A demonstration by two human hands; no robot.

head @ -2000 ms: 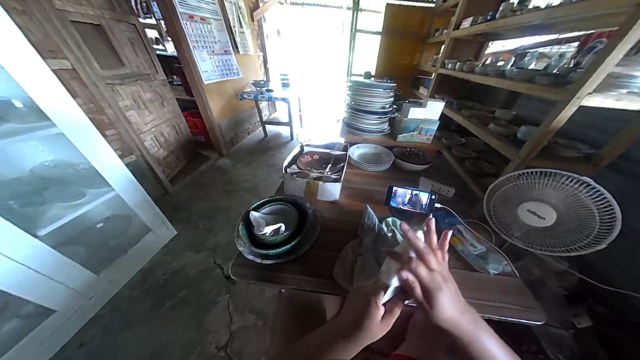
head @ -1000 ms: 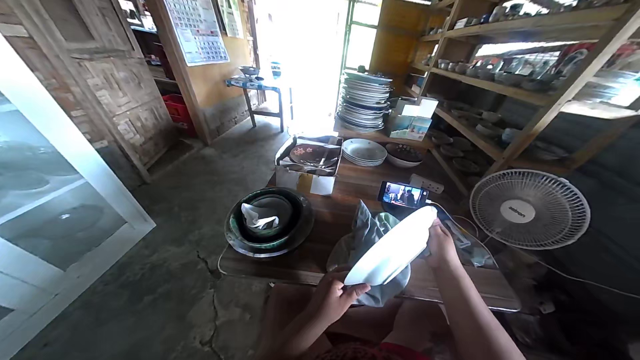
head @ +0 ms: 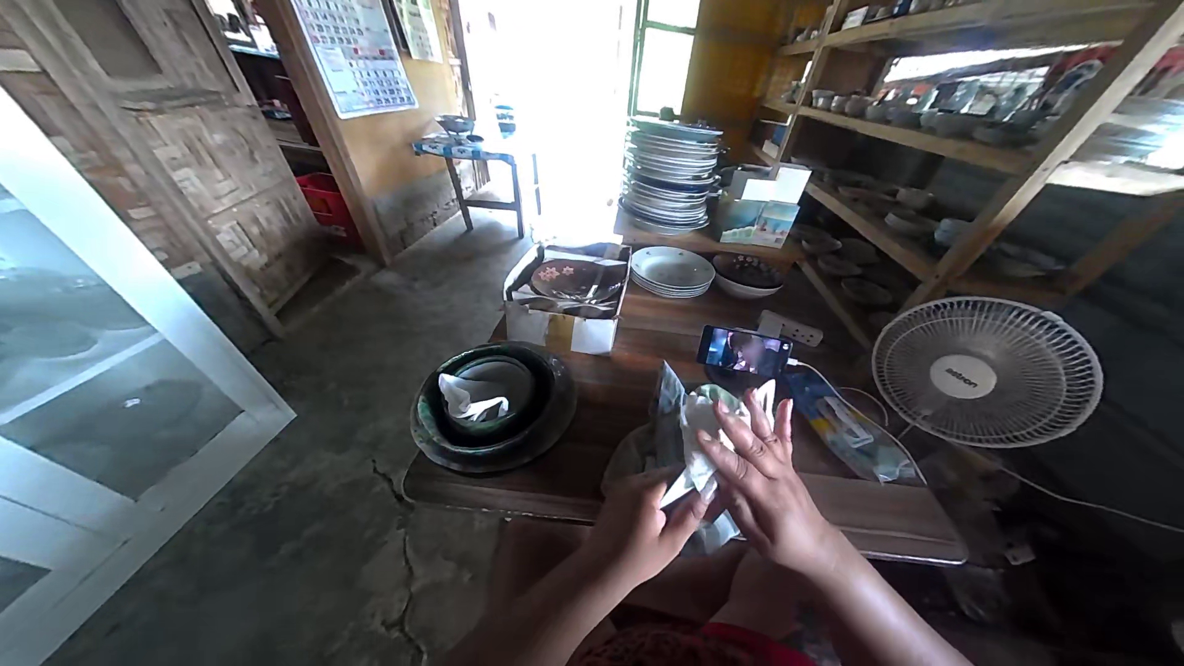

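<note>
My left hand grips the lower edge of a white plate, seen nearly edge-on above the near side of the wooden table. Spread over a white tissue on the plate's face is my right hand, pressing the tissue with its fingers. Grey plastic wrapping stands just behind the hands, and part of a round item below them is mostly hidden. Left of the hands, nested dark green bowls rest on a large dark plate, with a crumpled white tissue inside.
A cardboard box of dishes, stacked plates and a lit phone stand behind. A white fan, a power strip and plastic packets are at the right. A tall plate stack rises beyond.
One second ago both hands held the white plate up with its broad face showing. Now it is tilted edge-on, and my right hand has moved from its rim onto the tissue.
</note>
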